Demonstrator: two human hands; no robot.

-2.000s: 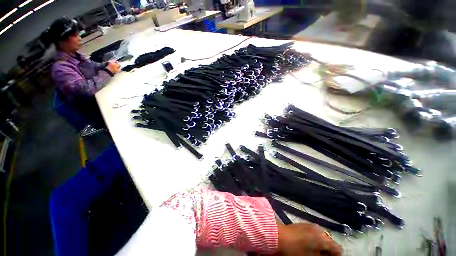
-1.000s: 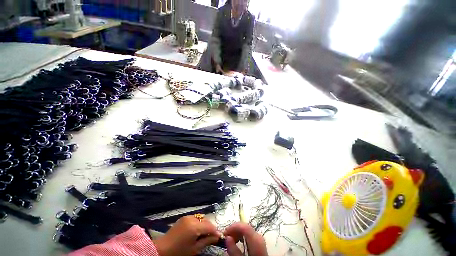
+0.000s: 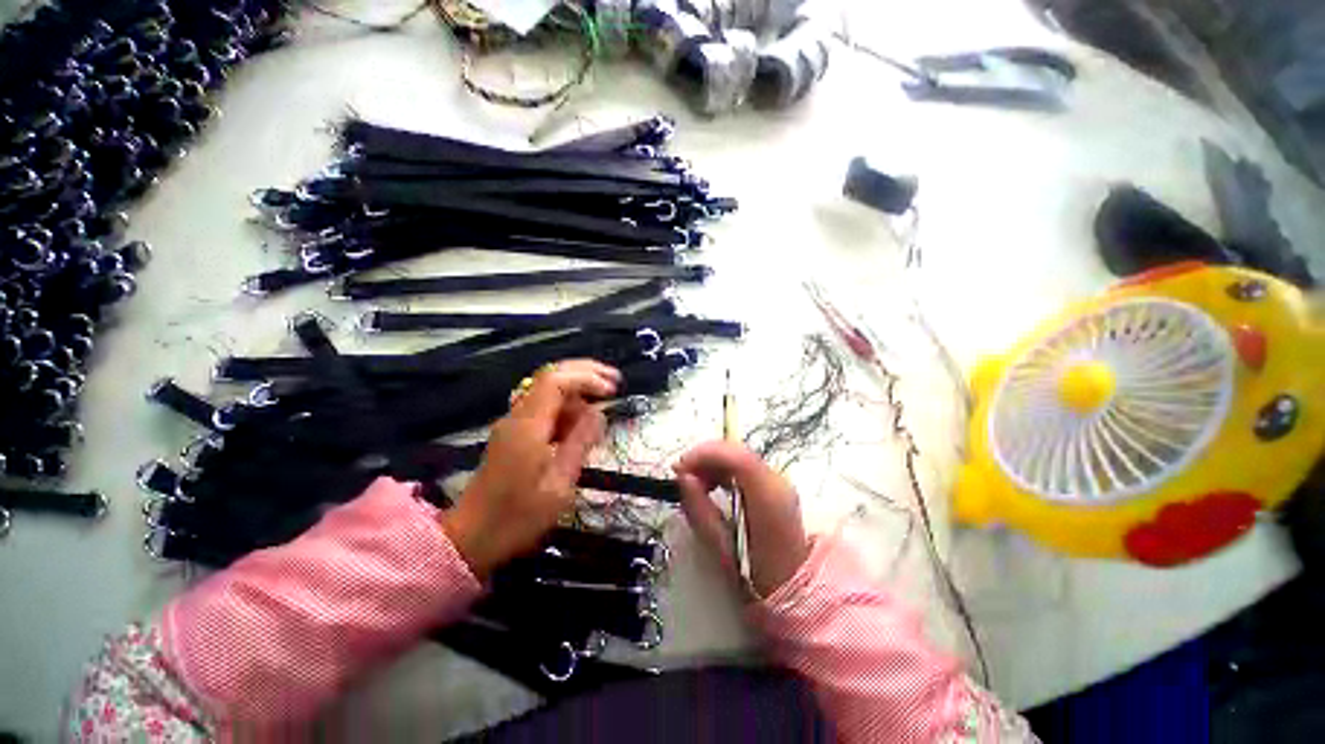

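Observation:
Black webbing straps (image 3: 451, 393) with silver D-rings lie in a pile under and around my left hand. My right hand (image 3: 748, 502) pinches the end of one strap (image 3: 632, 483) and also holds a slim pen-like tool (image 3: 737, 526), its tip pointing away from me. My left hand (image 3: 531, 458) is over the same strap, fingers raised and bent; whether it grips the strap is hidden. A second group of straps (image 3: 480, 204) lies beyond. Dark thread waste (image 3: 799, 400) lies on the table beyond my right hand.
A yellow chick-shaped fan (image 3: 1148, 422) stands at the right. A small black item (image 3: 879, 186), a reddish cord (image 3: 913, 465), whitish rolls (image 3: 741, 66) and grey scissors-like thing (image 3: 995, 76) lie farther back. A large strap heap (image 3: 87, 218) fills the far left. The table edge curves at lower right.
The view has turned down to the pile. My hands were together at a strap end; now my left hand has moved away from my right, which holds the strap end and tool.

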